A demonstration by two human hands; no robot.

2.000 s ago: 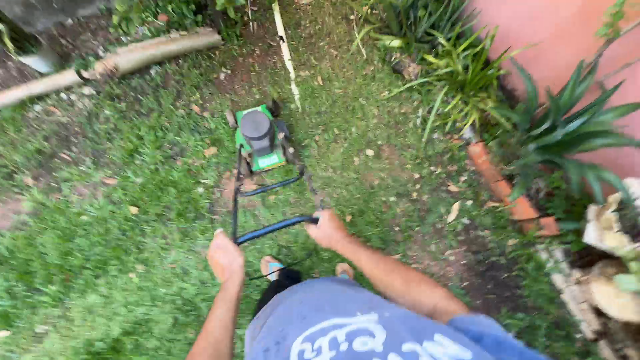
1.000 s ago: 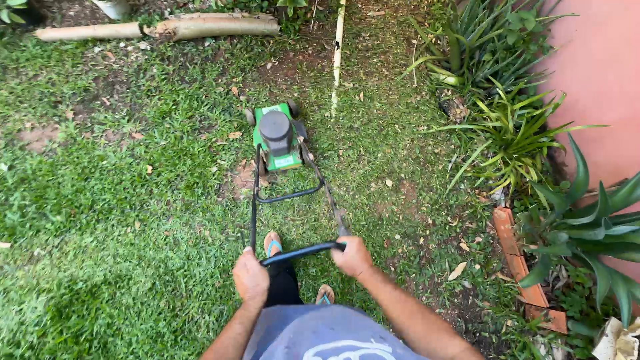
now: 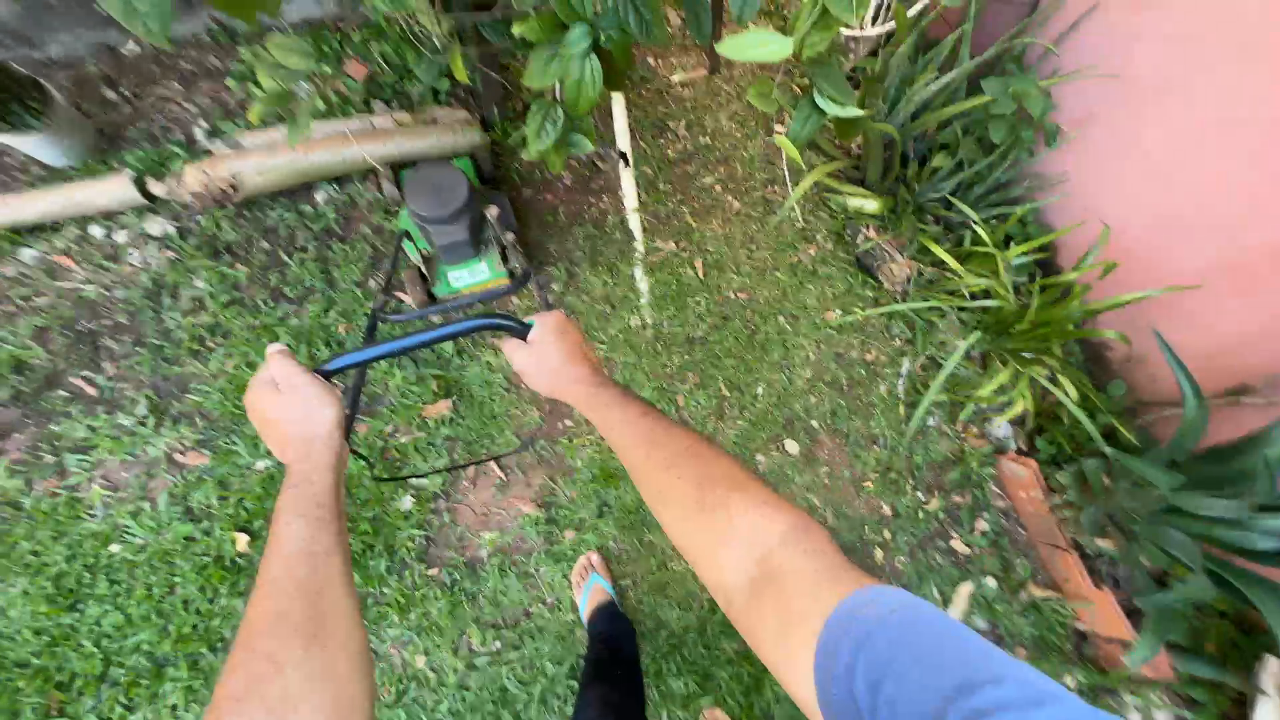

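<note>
Both my hands grip the black push handle (image 3: 420, 338) of a green lawn mower (image 3: 455, 225) with a dark grey motor cover. My left hand (image 3: 296, 408) is closed around the handle's left end, and my right hand (image 3: 556, 357) around its right end. The mower stands on the grass ahead of me, its front close to a pale log; whether they touch is not clear. A thin black cable (image 3: 450, 468) loops below the handle over the grass.
The pale log (image 3: 330, 160) lies across the upper left. Leafy branches (image 3: 580, 60) hang at the top, near a narrow whitish strip (image 3: 628, 190) on the ground. Spiky plants (image 3: 1000, 330), terracotta edging (image 3: 1075, 560) and a pink wall (image 3: 1170, 200) line the right. My sandalled foot (image 3: 594, 585) is below.
The mower has moved forward and left, up to the log; it stood farther from it before. Both hands have kept hold of the handle and now reach farther forward.
</note>
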